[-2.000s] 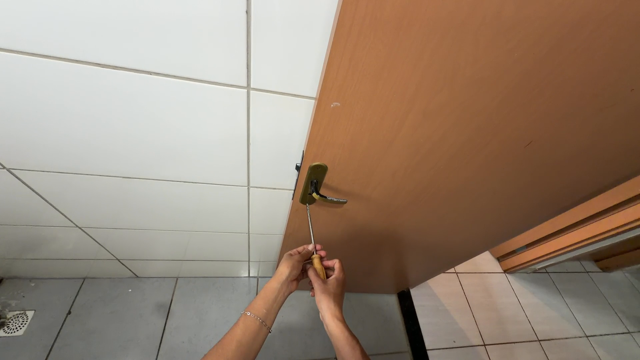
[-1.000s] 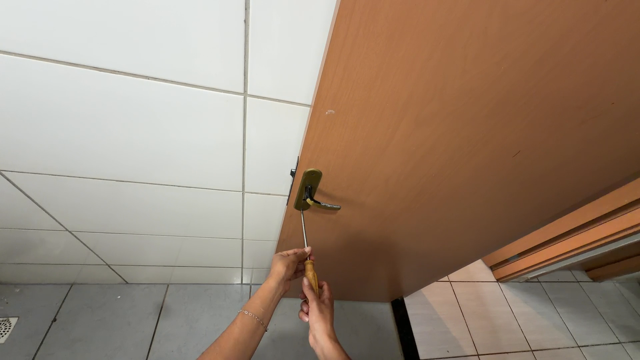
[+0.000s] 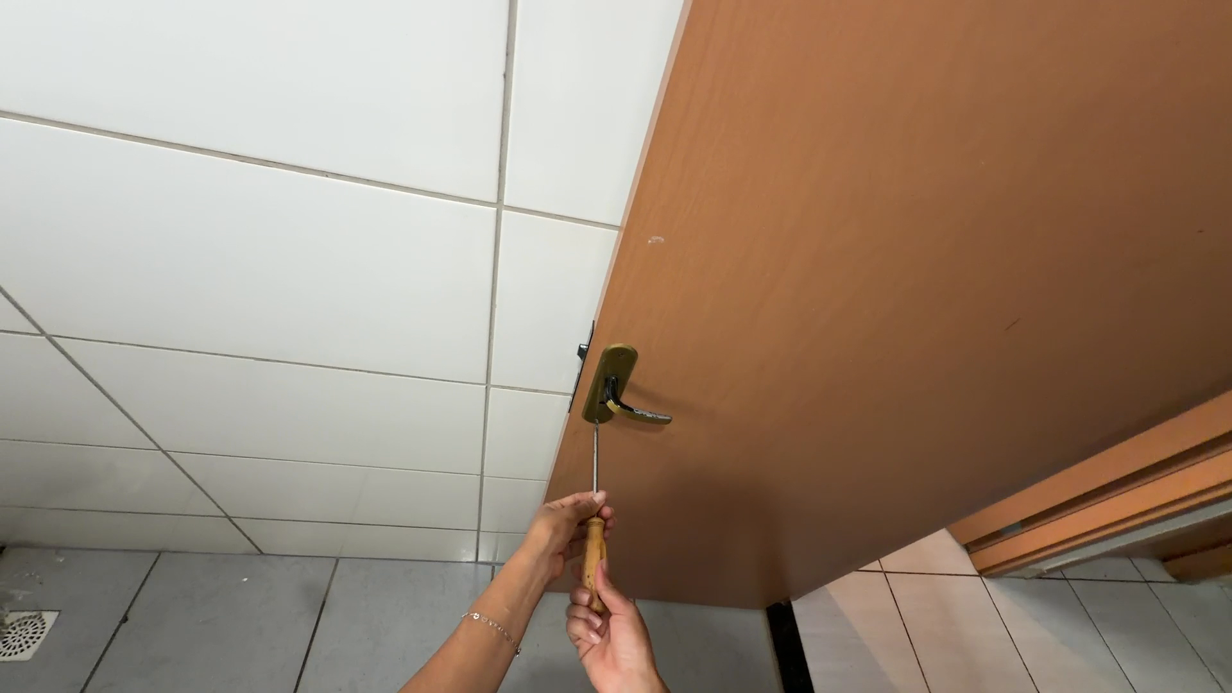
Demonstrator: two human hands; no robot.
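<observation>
A screwdriver with a wooden handle [image 3: 595,558] points up at a brass-coloured escutcheon plate [image 3: 621,366] on the wooden door [image 3: 818,289]. Its tip meets the plate's lower end; whether it sits in a screw is too small to tell. My left hand [image 3: 568,529] pinches the steel shaft just above the handle. Around the handle's lower part are the fingers of my right hand [image 3: 611,626]. A worn lever handle [image 3: 640,414] sticks out from the plate to the right, and the latch [image 3: 582,351] shows at the door's edge.
White wall tiles [image 3: 269,260] stand close beside the door's left edge. Grey floor tiles [image 3: 221,616] lie below, with a drain grate [image 3: 27,635] at the far left. A wooden door frame [image 3: 1097,491] and lighter floor tiles [image 3: 914,626] are at the right.
My right hand has shifted lower on the screwdriver's handle since two seconds ago. The left hand stays at the shaft.
</observation>
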